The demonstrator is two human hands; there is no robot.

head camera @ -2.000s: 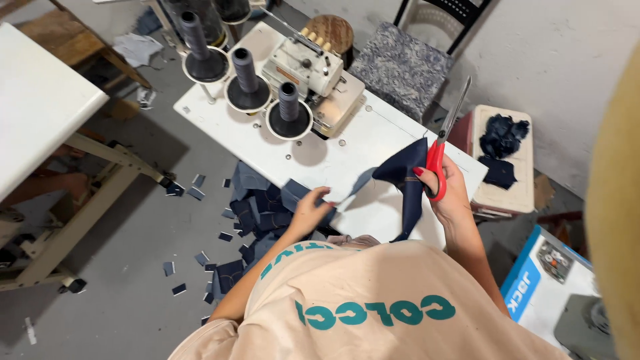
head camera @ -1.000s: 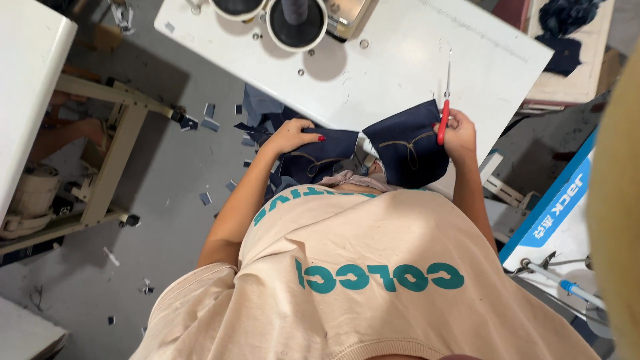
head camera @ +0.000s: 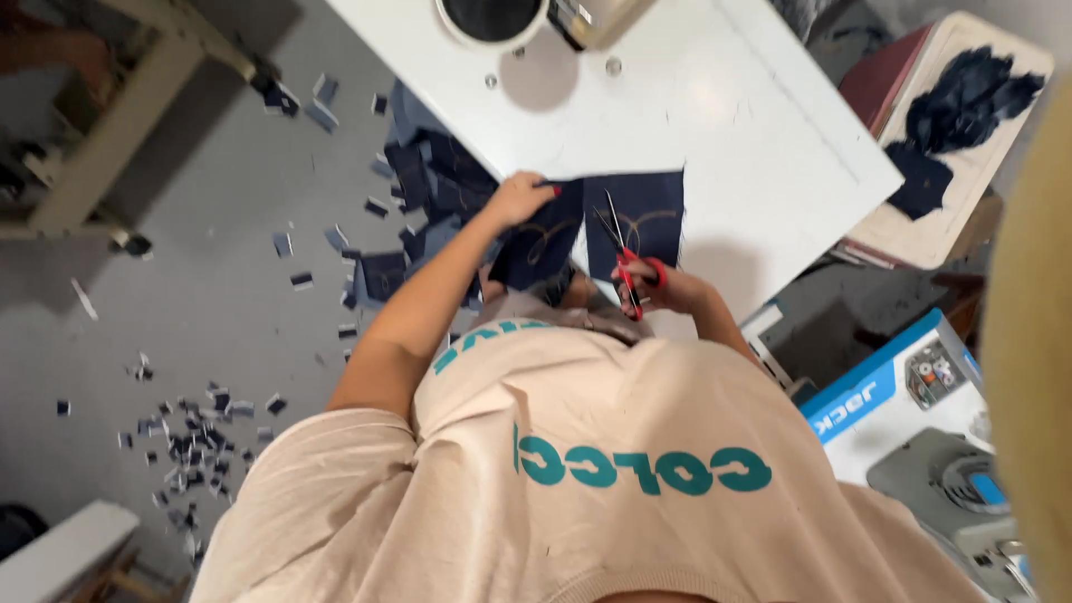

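Observation:
My left hand [head camera: 521,201] grips the upper edge of a dark blue denim piece [head camera: 540,251] with curved tan stitching. Joined or close beside it, a second denim piece [head camera: 662,193] with similar stitching lies partly over the corner of the white table. My right hand [head camera: 657,289] has its fingers in the red handles of a pair of scissors [head camera: 615,230]. The blades are slightly apart and point away from me, over the right denim piece. Whether the two pieces are connected at the top I cannot tell for sure.
A white sewing table [head camera: 754,167] bears a thread cone [head camera: 492,17] and part of a machine. Denim pieces [head camera: 435,167] are heaped at its left edge, with scraps [head camera: 201,444] scattered over the floor. Dark cloth [head camera: 963,100] lies on a bin at right, near another sewing machine [head camera: 938,477].
The scissors, upright beside the right denim piece a second ago, now lie across it. Both denim pieces have been moved up toward the table and lie closer together. The view has shifted.

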